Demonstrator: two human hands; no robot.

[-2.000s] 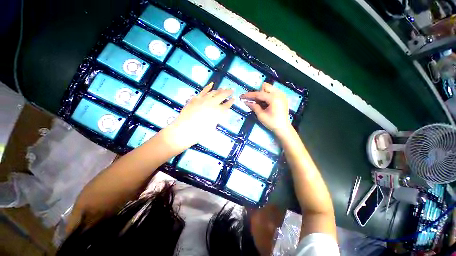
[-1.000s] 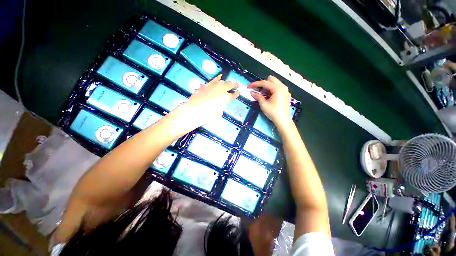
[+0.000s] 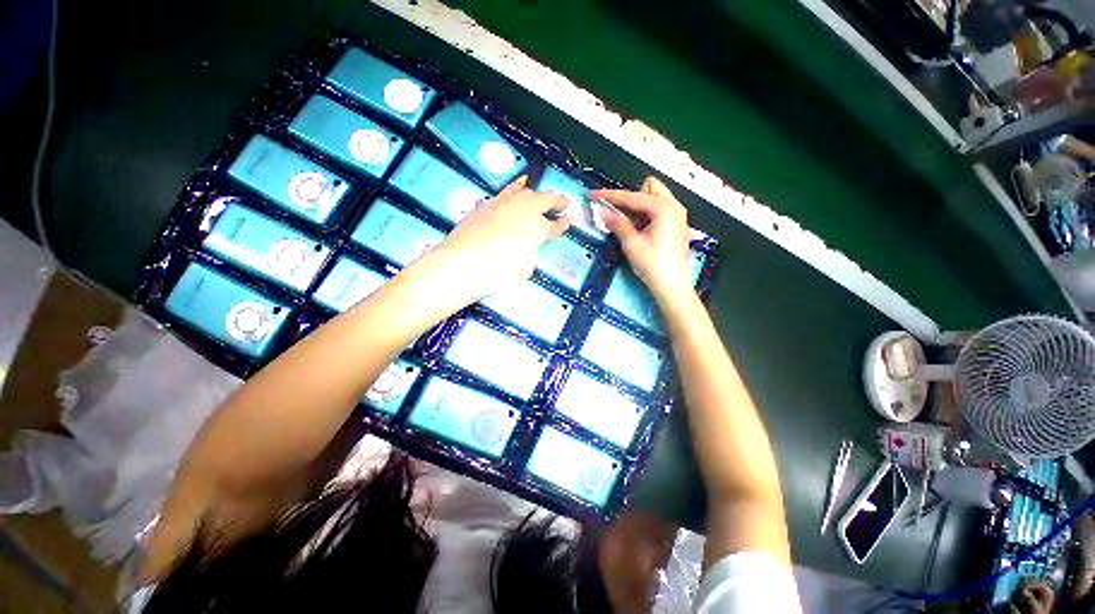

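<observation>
A shiny black blister tray [image 3: 180, 228] holds rows of flat teal phone-shaped units, many with a pale round label near one end, such as the unit at the lower left [image 3: 225, 309]. One unit in the top row [image 3: 477, 142] lies skewed. My left hand [image 3: 504, 236] is over the upper right part of the tray, its fingertips at a unit. My right hand [image 3: 654, 236] is beside it, thumb and fingers pinched at a small pale scrap [image 3: 597, 216] over the same unit. The scrap is too small and bright to make out clearly.
A white fan [image 3: 1027, 384], a round white dish [image 3: 896, 375], a smartphone [image 3: 875, 512] and tweezers [image 3: 837, 487] are at the right. A green conveyor with a worn white edge strip [image 3: 672, 150] runs behind. Crumpled translucent plastic [image 3: 144, 402] is at the lower left. Another person's hand shows at the lower right.
Since two seconds ago, both hands have moved up the tray to a unit nearer its back edge. Over the last second they have barely shifted.
</observation>
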